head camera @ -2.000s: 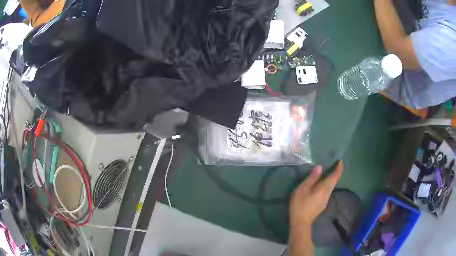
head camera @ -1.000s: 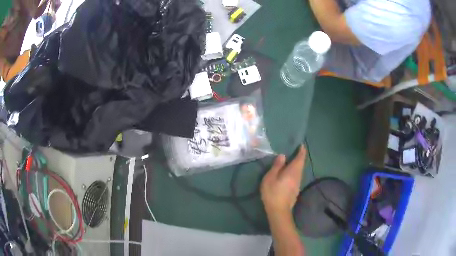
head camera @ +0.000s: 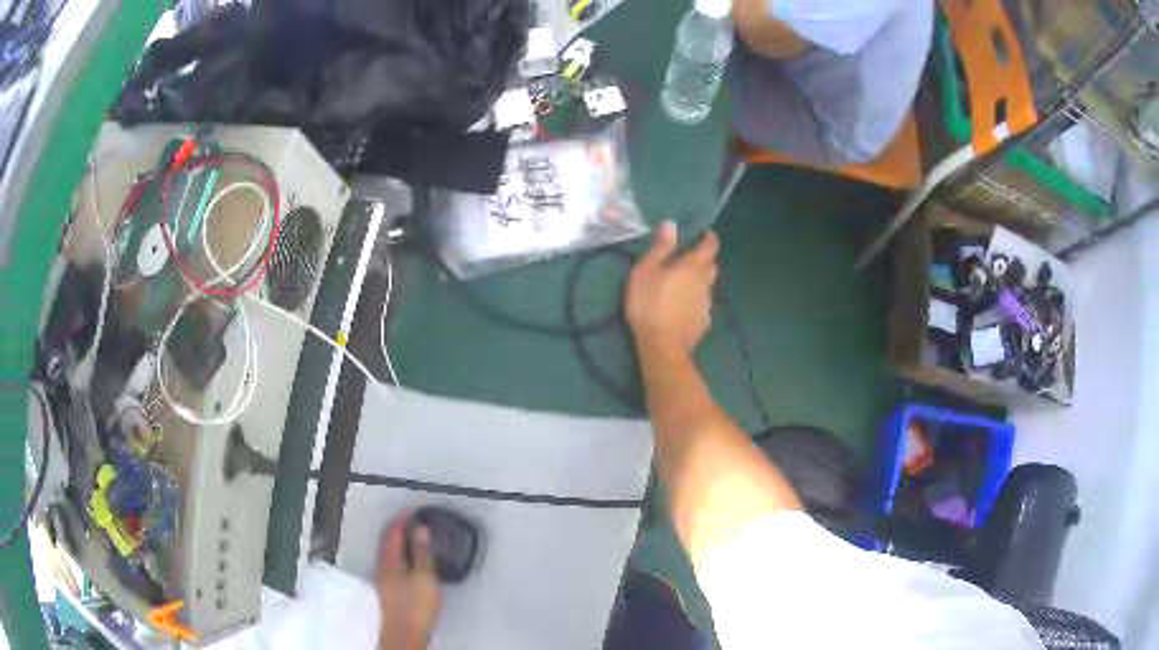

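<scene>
A dark rounded-square housing (head camera: 451, 543) lies low on the grey-white sheet (head camera: 534, 438). My left hand (head camera: 409, 565), blurred, grips its left side, with fingertips on its edge; the fingers under it are hidden. My right hand (head camera: 671, 298) is beside the lower right corner of a clear plastic bag (head camera: 540, 203) with handwriting on it, over the green bench top. Its thumb and fingers are apart and I see nothing in it. A black cable (head camera: 572, 318) loops beside this hand.
Grey test unit (head camera: 286, 165) with coiled wires at left; a black cord (head camera: 508, 491) crosses the sheet. Black plastic sheeting (head camera: 318, 76), small circuit parts and a bottle (head camera: 698, 64) lie beyond. A seated person (head camera: 845, 76), blue bin (head camera: 1004, 451) and parts carton (head camera: 905, 305) are right.
The view has shifted down and left, bringing my left hand and the housing into view. My right hand remains near the bag's corner, with more of the forearm and white sleeve showing.
</scene>
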